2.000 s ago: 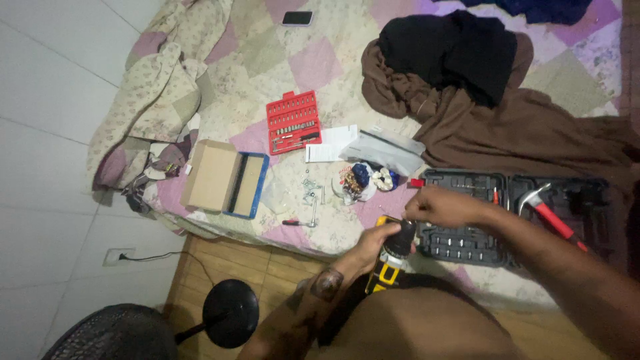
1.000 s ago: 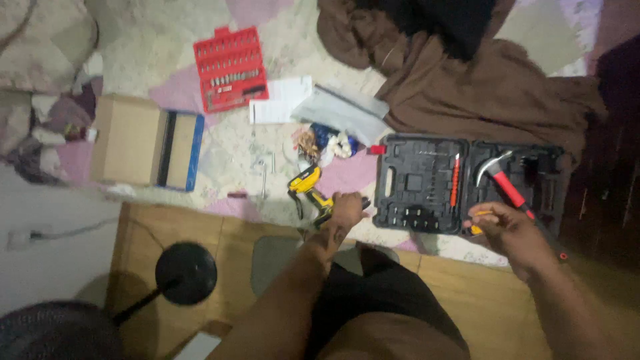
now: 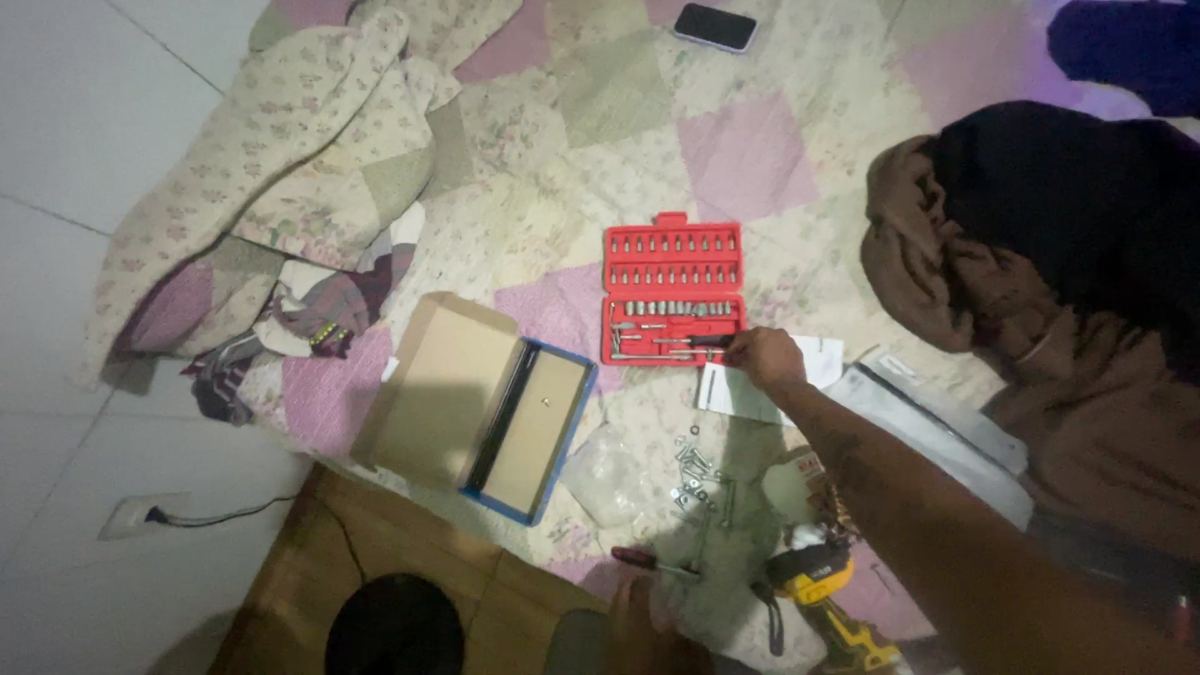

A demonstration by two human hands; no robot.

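Observation:
My right hand (image 3: 771, 357) reaches over the bed to the lower right corner of an open red socket and bit set case (image 3: 672, 291). Its fingers meet the end of a black-handled driver (image 3: 710, 341) lying in the case; the fingertips are hidden. My left hand (image 3: 637, 609), blurred, is low in the view, just below a tool with a red and black handle (image 3: 634, 558). Its fingers are unclear. Between the hands lie loose bolts and nuts (image 3: 692, 473) and a clear plastic bag (image 3: 609, 476). A yellow and black DeWalt cordless drill (image 3: 825, 586) lies under my right forearm.
An open cardboard box with a blue edge (image 3: 562, 436) lies left of the bolts. White paper (image 3: 816, 361) and a plastic sleeve (image 3: 947, 441) lie to the right, beside brown cloth (image 3: 1078, 412). A phone (image 3: 715, 28) is at the top; a round black object (image 3: 395, 626) is below the bed edge.
My left hand has let go of the drill, which lies on the bed. My right hand has gone from the black tool case to the red case. The view has shifted left.

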